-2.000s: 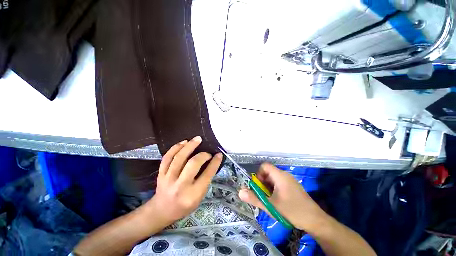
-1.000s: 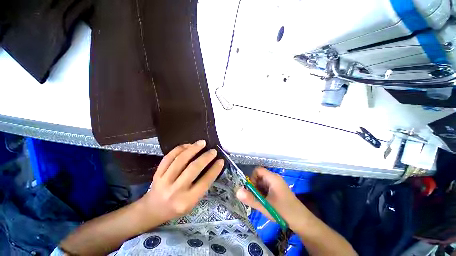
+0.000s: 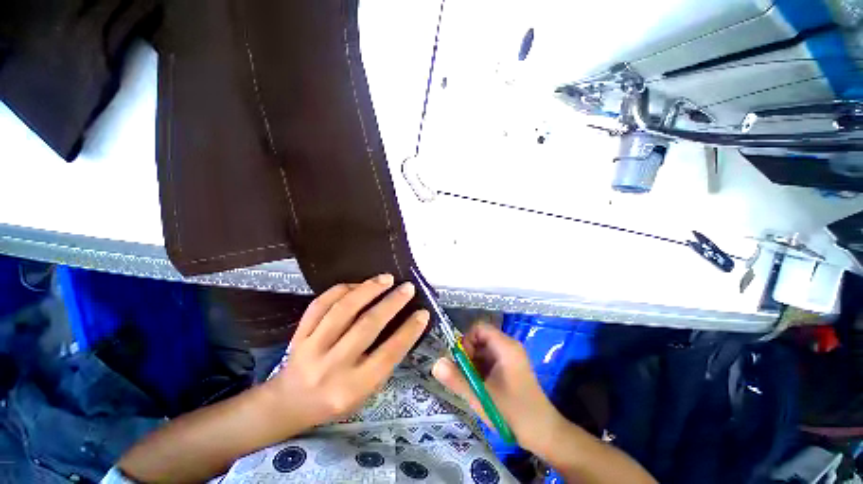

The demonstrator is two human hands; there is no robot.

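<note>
A dark brown stitched piece (image 3: 331, 151) lies on the white table and runs down over its front edge, with a pale stitch line near its right edge. My left hand (image 3: 350, 350) lies on its lower end, fingers spread, pressing or holding the cloth at the table edge. My right hand (image 3: 497, 383) holds scissors (image 3: 481, 392) with green and yellow handles. Their blades point up and left along the right edge of the brown cloth, just right of my left fingertips. Whether the blades are fully closed is hard to tell.
More brown pieces (image 3: 71, 66) lie at the upper left. The sewing machine (image 3: 729, 66) stands at the upper right. Small black thread clippers (image 3: 710, 250) lie on the right of the table (image 3: 530, 255). Blue covers (image 3: 123, 317) and denim (image 3: 66, 416) are below the table edge.
The scissors have turned more upright and their handles have moved left with my right hand. The brown cloth has shifted slightly left. My left hand stays on the cloth near the edge.
</note>
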